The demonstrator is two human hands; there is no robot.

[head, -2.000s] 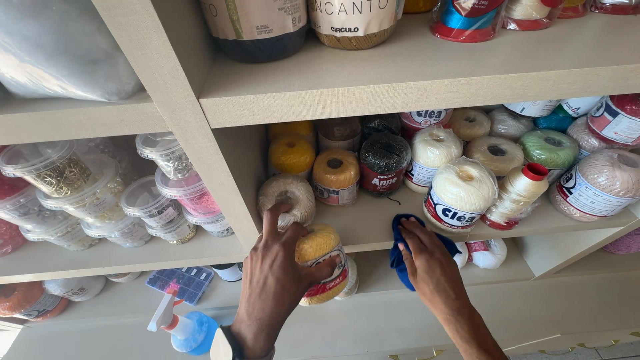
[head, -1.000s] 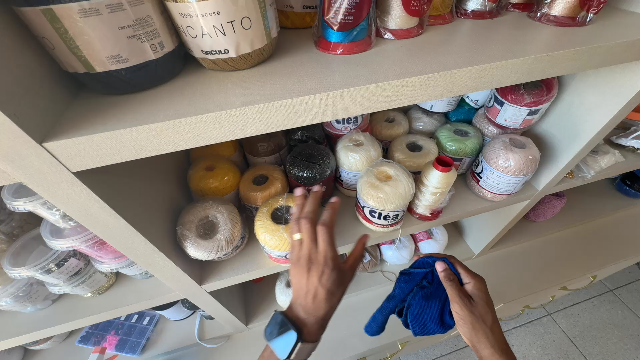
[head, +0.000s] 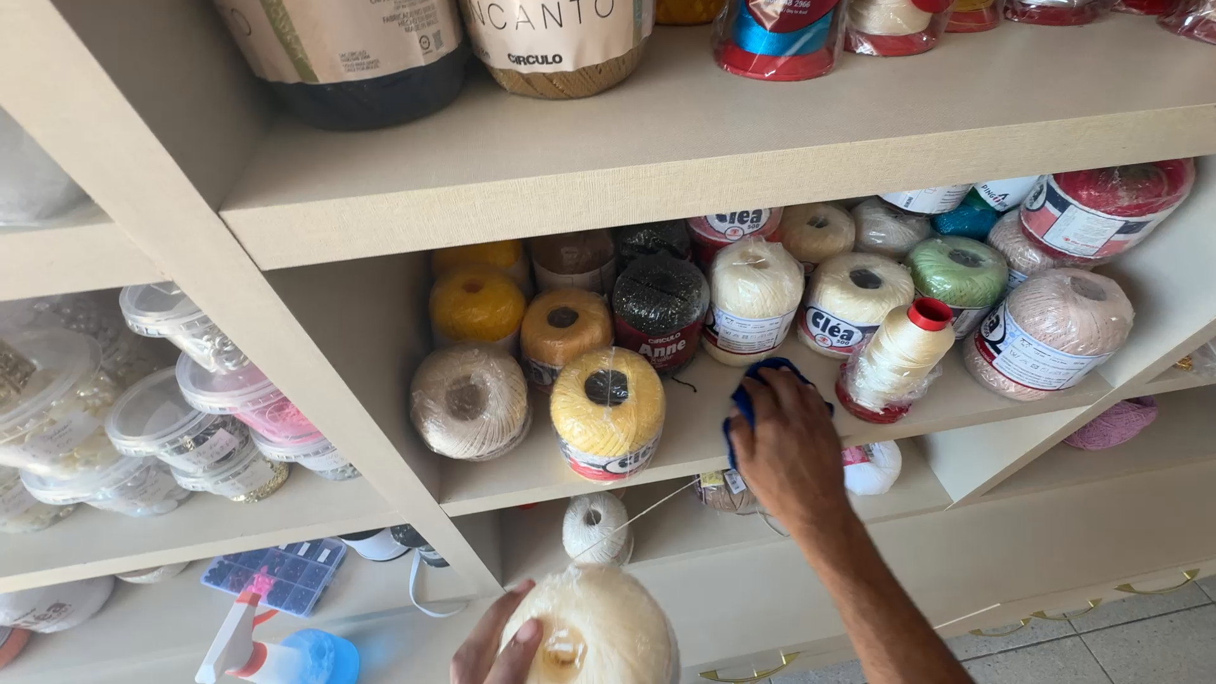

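At the bottom centre, my left hand [head: 503,641] holds a cream ball of crochet thread [head: 608,622] off the shelf, fingers at its core hole. My right hand [head: 788,442] presses a blue cloth [head: 736,427] onto the middle shelf board, just in front of a wrapped cream thread ball [head: 753,299]. To the left of the cloth stand a yellow thread ball [head: 608,408] and a beige one [head: 470,404]. A cream thread cone with a red top [head: 898,356] stands to its right. Part of the cloth is hidden under my hand.
More thread balls, such as a green one [head: 955,275], fill the shelf behind. The upper shelf edge [head: 665,195] overhangs them. Lidded plastic tubs [head: 171,408] stack at left; below are a spray bottle [head: 285,655] and a compartment box [head: 294,575]. A white thread ball [head: 594,527] sits lower.
My left hand has taken the cream ball from the middle shelf and brought it down toward me. The blue cloth, bunched in my right hand in front of the shelf a second ago, is now on the board.
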